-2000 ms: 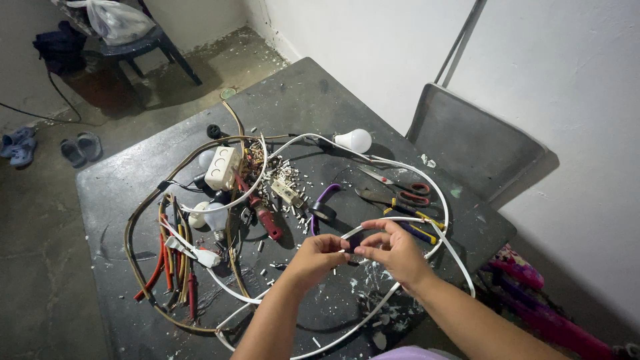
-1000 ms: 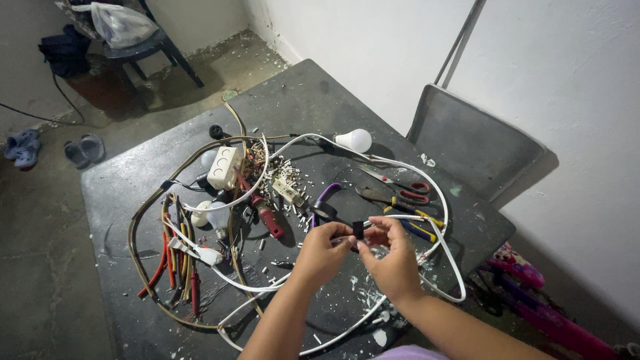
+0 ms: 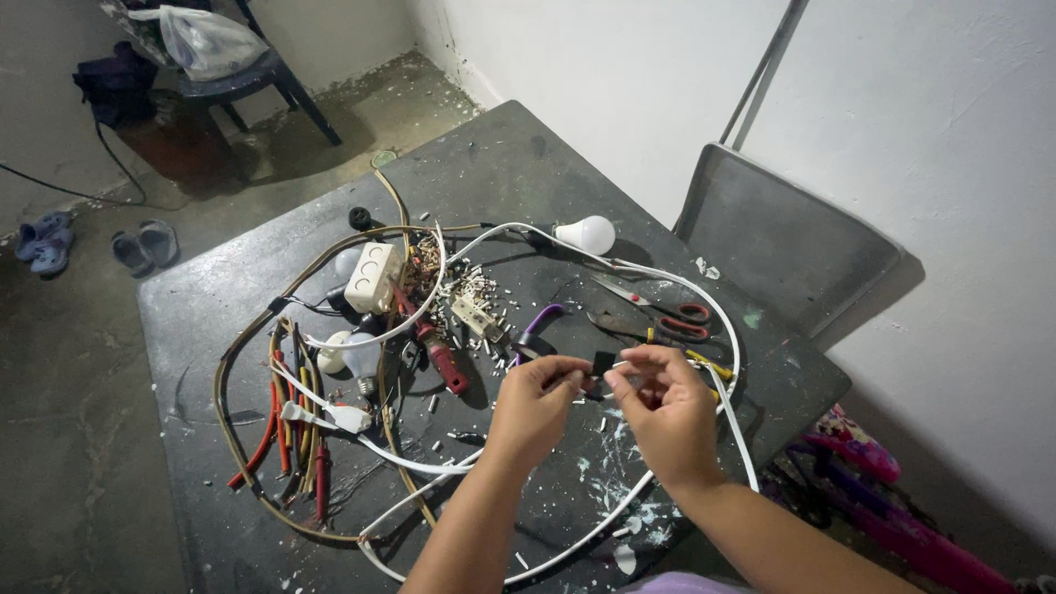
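My left hand [image 3: 536,400] and my right hand [image 3: 672,404] meet over the table, fingertips on a white cable with a piece of black electrical tape [image 3: 604,363] between them. The white cable [image 3: 730,330] loops widely around both hands. Red-handled scissors [image 3: 683,323] and yellow-handled pliers [image 3: 711,365] lie just beyond my right hand, partly hidden by it. A purple strip-like object [image 3: 540,318] is beyond my left hand. A red screwdriver [image 3: 445,363] lies farther left, against a white outlet box [image 3: 373,278].
On the dark table [image 3: 206,346] are a white LED bulb [image 3: 587,235], another bulb [image 3: 360,356], a brown cable [image 3: 235,355], cut wire lengths [image 3: 305,412], a white plug [image 3: 351,418] and scattered scraps. A grey chair [image 3: 792,239] stands beyond the right edge, by the wall.
Two seconds ago the fingertips were close together; the black tape now shows upright between them. Both hands stay over the same part of the table.
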